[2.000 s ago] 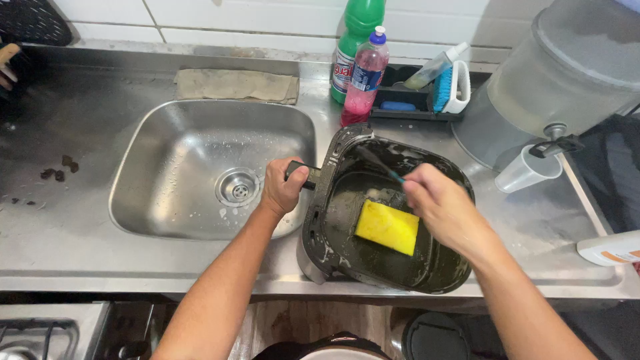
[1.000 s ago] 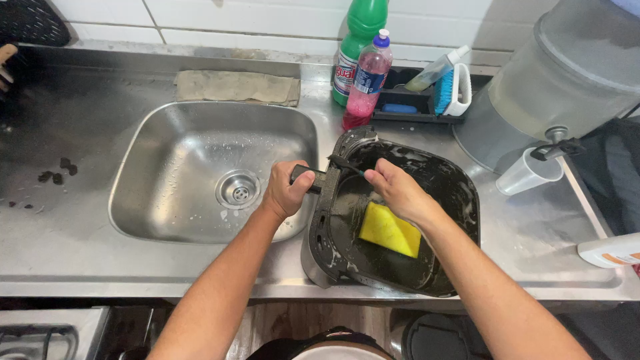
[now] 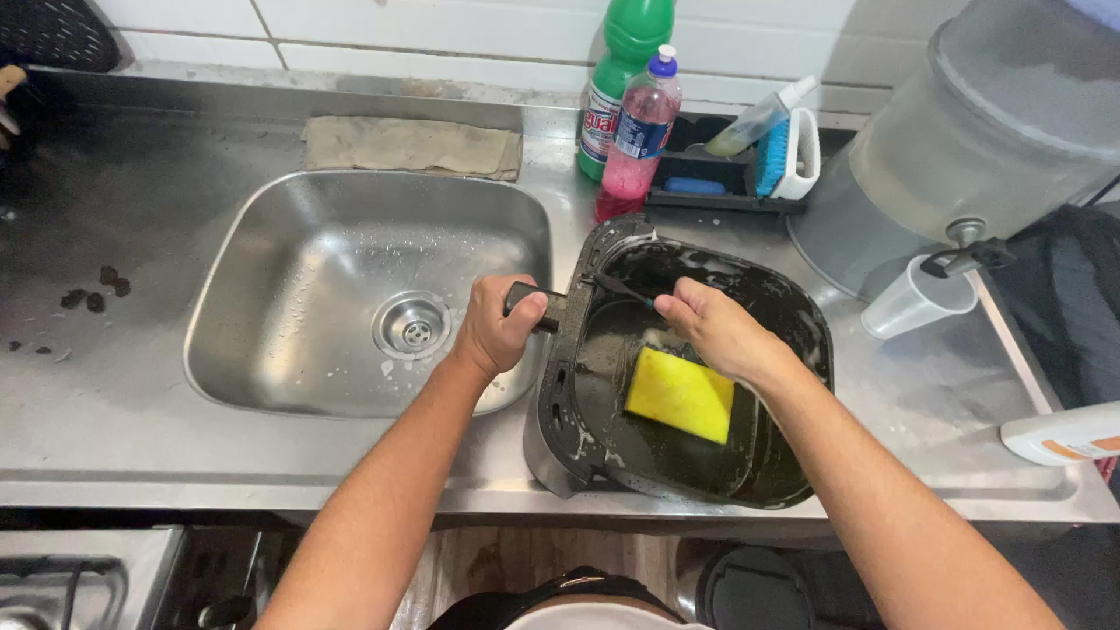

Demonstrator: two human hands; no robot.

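Note:
A black air fryer basket drawer [image 3: 564,376] stands on the steel counter, right of the sink, with soapy streaks on its inner walls. My left hand [image 3: 500,324] is closed around its handle [image 3: 532,306]. Over the drawer, my right hand [image 3: 713,328] grips a thin, dark brush-like tool [image 3: 617,287], whose far end lies against the inner wall on the handle side; its exact kind is hard to tell. On the drawer's floor, below my right hand, lies a yellow sponge [image 3: 681,395].
The steel sink [image 3: 289,350] is at left, a folded cloth [image 3: 411,147] behind it. Green [image 3: 604,114] and pink [image 3: 632,162] bottles stand by a black caddy [image 3: 726,203] with a blue-bristled brush [image 3: 787,157]. A water filter [image 3: 945,149] and plastic cup [image 3: 919,302] are at right.
My right hand has moved from the right part of the drawer toward its handle side, bringing the tool along. My left hand has stayed on the handle.

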